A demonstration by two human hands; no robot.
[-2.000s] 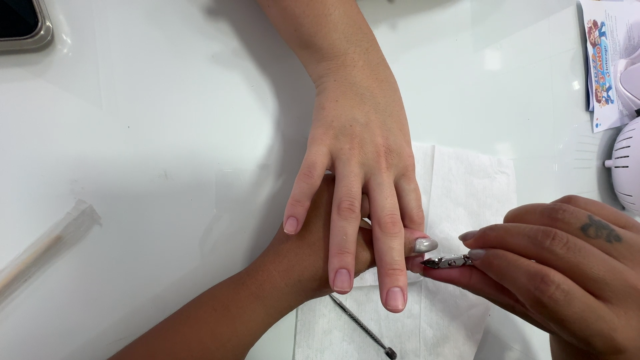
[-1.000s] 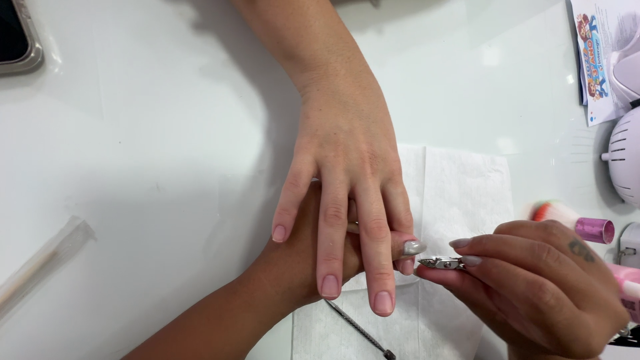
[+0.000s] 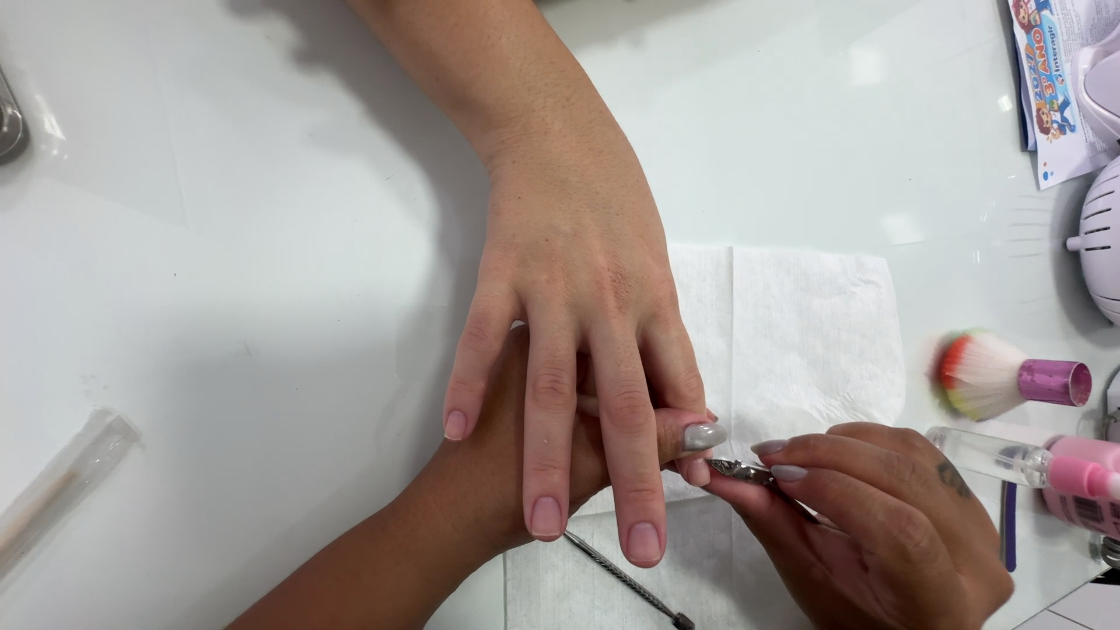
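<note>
Another person's hand (image 3: 577, 262) reaches in from the top, palm down with its fingers spread. Beneath it lies my left hand (image 3: 560, 429), its thumb with a silver nail pressed on the person's index finger (image 3: 697, 470); my other left fingers are mostly hidden. From the right, my right hand (image 3: 892, 516) grips metal cuticle nippers (image 3: 744, 472), whose tip is beside that fingertip. Below the hands, a white paper towel (image 3: 814, 332) covers part of the table. A metal manicure tool with a textured handle (image 3: 619, 573) rests on the towel, its upper end hidden by my left hand.
At the right are a soft brush with a purple handle (image 3: 1054, 381), a clear bottle (image 3: 989, 455), a pink bottle (image 3: 1085, 499), a white vented device (image 3: 1104, 241) and a printed sheet (image 3: 1072, 87). A stick in clear wrapping (image 3: 66, 490) lies at the left.
The view has shifted, and the brush and bottles at the right show more fully. My right hand keeps the nippers near the person's fingertip.
</note>
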